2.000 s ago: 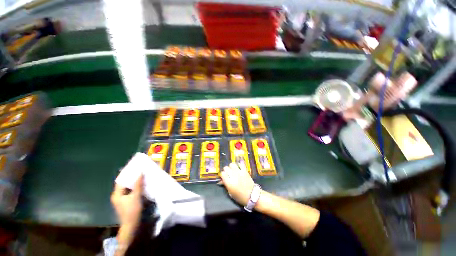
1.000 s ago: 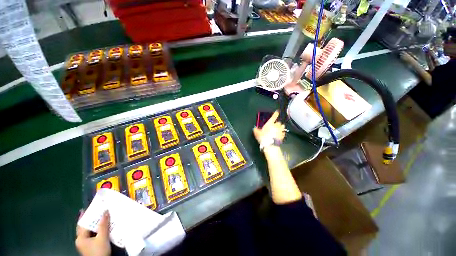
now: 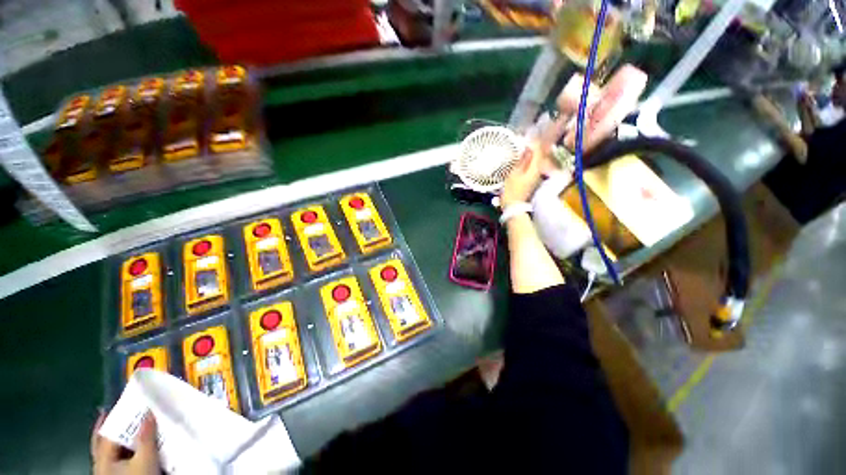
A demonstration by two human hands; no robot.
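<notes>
My left hand (image 3: 130, 452) holds the white label sheet (image 3: 199, 431) at the lower left, over the near edge of the clear tray (image 3: 320, 378). The tray lies flat with two rows of yellow devices (image 3: 276, 353), each with a red disc. The sheet covers part of the nearest left device. My right hand (image 3: 522, 181) is stretched forward at the small white fan (image 3: 489, 158), fingers beside its right rim. Whether the fingers grip the fan cannot be told. The pink-edged smartphone (image 3: 474, 250) lies flat on the bench, left of my right forearm.
Stacked trays of yellow devices (image 3: 153, 125) stand at the far left, with a hanging printed strip (image 3: 32, 167) beside them. A red bin (image 3: 278, 28) is behind. A pink fan (image 3: 614, 102), blue cord (image 3: 582, 139), black hose (image 3: 714, 176) and open box (image 3: 645, 199) are right. Another person's arm (image 3: 781, 128) shows far right.
My right hand has moved from the smartphone forward to the white fan, so the phone now shows fully. My left hand still holds the sheet. The view has shifted slightly.
</notes>
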